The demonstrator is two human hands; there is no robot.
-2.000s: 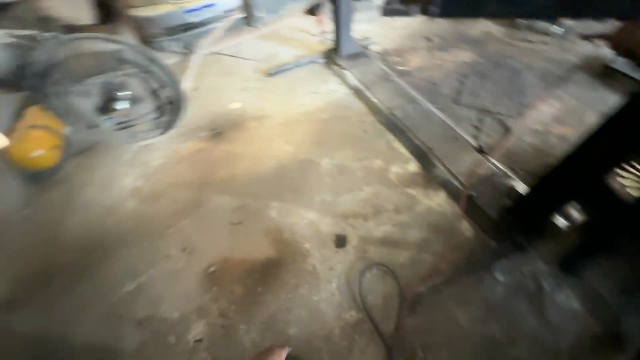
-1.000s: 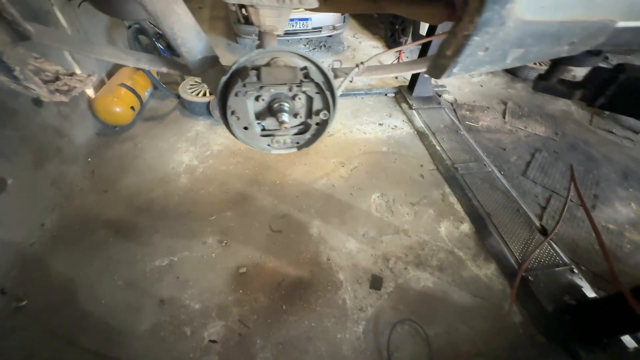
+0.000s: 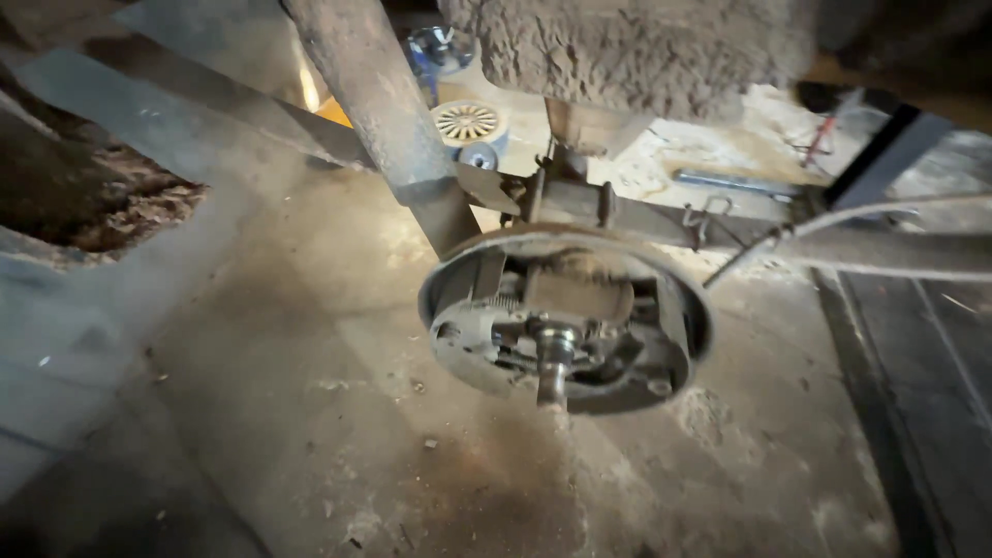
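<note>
Neither my left hand nor my right hand shows in the head view. A drum brake assembly (image 3: 465,353), its drum off, is at the centre with the brake shoes and springs exposed. Its bare metal spindle (image 3: 553,372) points toward me and down. Behind it a shock absorber (image 3: 387,101) slants up to the left. The axle beam (image 3: 868,240) runs off to the right, with a brake cable (image 3: 876,208) above it. A bent metal clip (image 3: 709,221) sits at the beam.
Mud-caked underbody (image 3: 635,54) hangs overhead, and a rusty body edge (image 3: 132,205) juts in at left. Beyond the brake stand a round slotted object (image 3: 467,122) and a dark post (image 3: 883,155). A metal lift base (image 3: 914,372) lies along the right floor.
The view has moved much closer to the brake assembly, which now fills the middle. My hands are not seen now; a small fingertip-like patch showed at the bottom edge two seconds ago.
</note>
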